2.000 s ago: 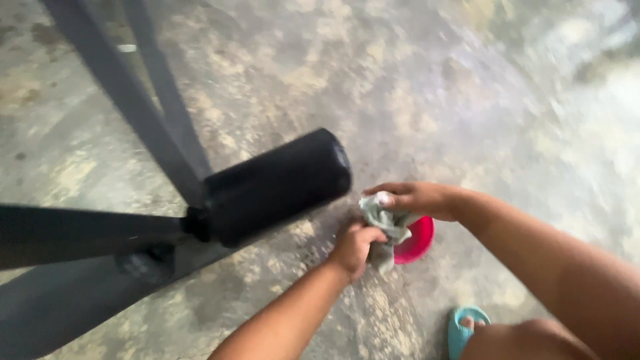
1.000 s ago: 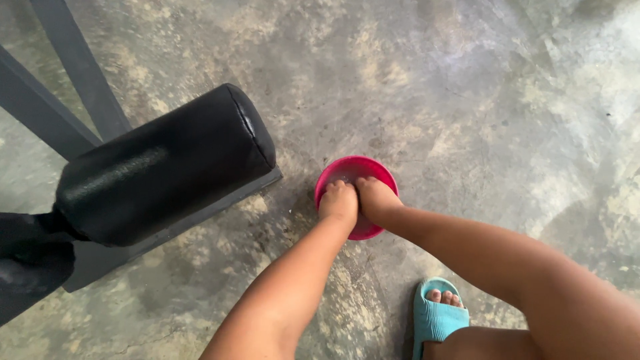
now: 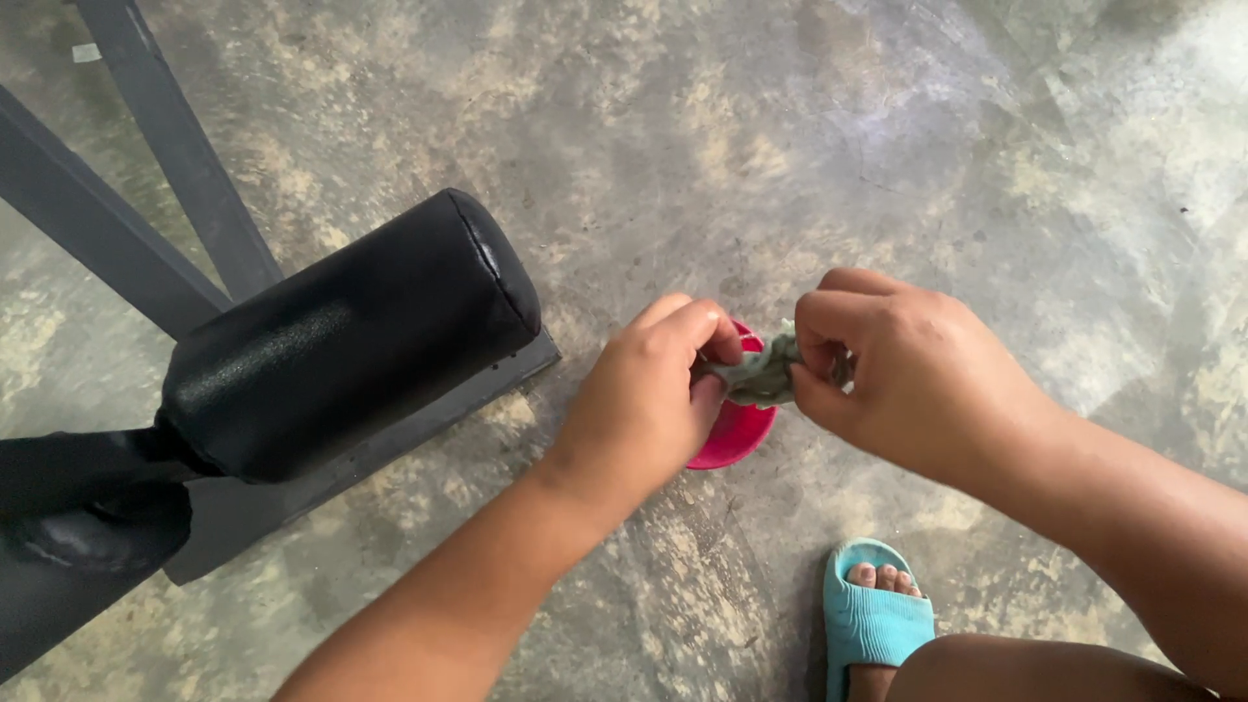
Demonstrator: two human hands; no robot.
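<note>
A wet-looking grey-green cloth (image 3: 765, 375) is stretched and twisted between my two hands. My left hand (image 3: 658, 380) grips its left end, and my right hand (image 3: 892, 356) grips the right end. Beneath them on the floor stands a small pink-red bowl (image 3: 736, 439), partly covered by my left hand and the cloth. Its contents are hidden from view.
To the left is a black padded roller (image 3: 351, 336) on a dark metal frame (image 3: 171, 161), with a flat bar along the floor (image 3: 624, 604). A foot in a turquoise slide sandal (image 3: 882, 619) rests at the lower right.
One second ago both hands were down in the bowl; now they are raised above it and apart, with the cloth between them.
</note>
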